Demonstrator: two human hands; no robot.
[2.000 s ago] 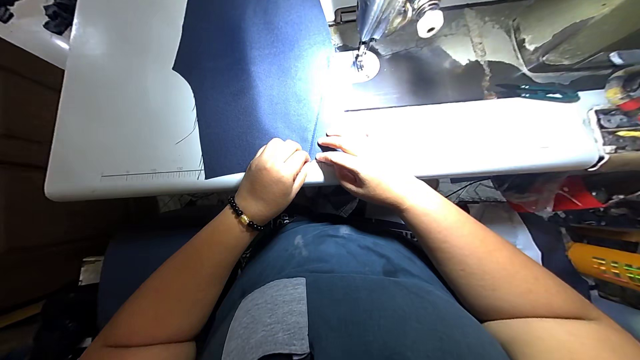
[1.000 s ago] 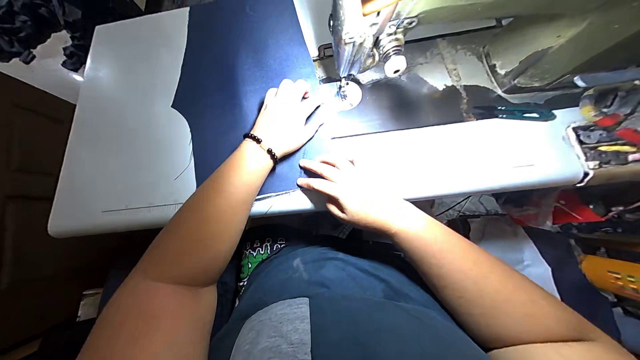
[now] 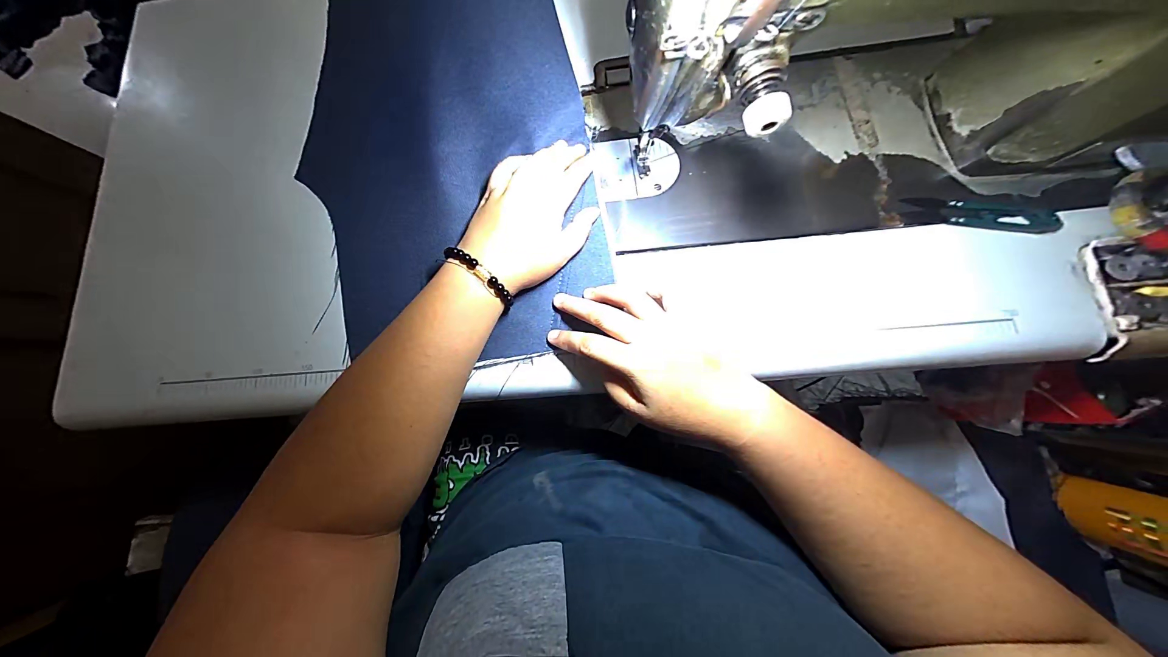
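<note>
A navy fabric panel (image 3: 411,119) lies flat over the white sewing table, left of the sewing machine's needle and presser foot (image 3: 645,151). My left hand (image 3: 534,214) rests palm down on the panel near its right edge, fingers pointing toward the machine, a black bead bracelet at the wrist. Lower right, my right hand (image 3: 652,356) has its fingertips on the panel's bottom right corner, beside a stitched line, with the fingers spread. The presser foot stands over a round metal needle plate (image 3: 659,169), with no fabric under it.
Teal-handled thread snips (image 3: 995,216) lie on the machine bed at the right. A tray of small parts (image 3: 1131,283) adjoins the table's right end. The white tabletop (image 3: 201,228) has a printed ruler along its front edge. Dark fabric scraps (image 3: 109,46) sit at the upper left.
Since two seconds ago my left hand has moved from the panel's front edge up toward the machine and now lies flat. My right hand has gone from pinching the edge to resting with fingers spread.
</note>
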